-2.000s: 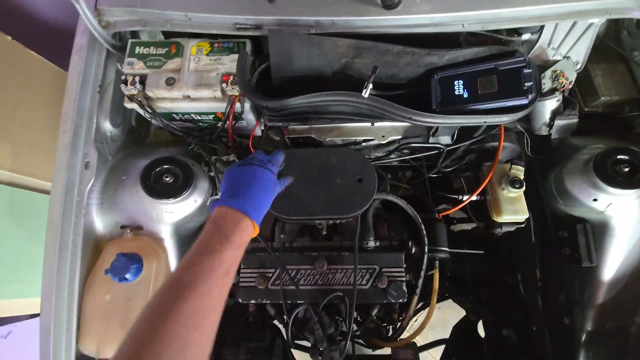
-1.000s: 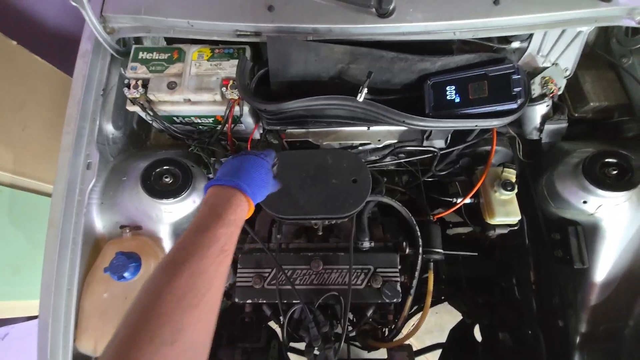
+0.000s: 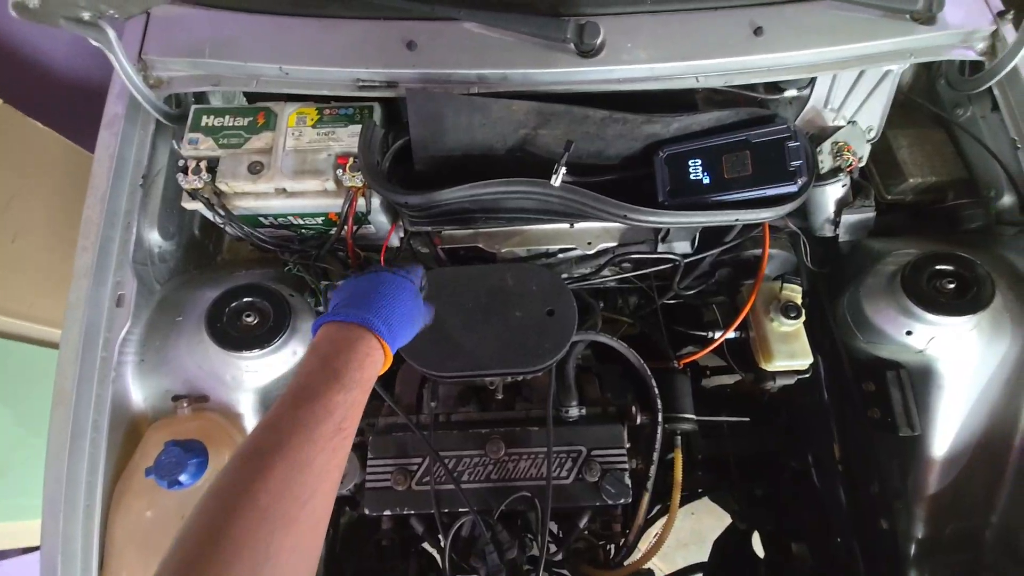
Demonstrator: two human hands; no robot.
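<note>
My left hand (image 3: 376,304), in a blue knit glove with an orange cuff, is at the left end of the black oval air cleaner cover (image 3: 496,320). Its fingers curl down and are mostly hidden, so whether they hold anything cannot be told. Wires run close above it from the Heliar car battery (image 3: 272,176), one of them a thin red wire (image 3: 389,244). Below the cover is the black engine valve cover (image 3: 496,468) with raised lettering. My right hand is out of view.
A black device with a lit display (image 3: 732,168) lies in the cowl tray behind the rubber seal (image 3: 560,204). Strut towers (image 3: 172,352) flank the engine. A tank with a blue cap (image 3: 178,464) stands front left, a brake fluid reservoir (image 3: 776,332) at right.
The gloved hand stays by the left end of the oval cover. Its fingers, more spread over the cover's edge two seconds ago, are now curled in.
</note>
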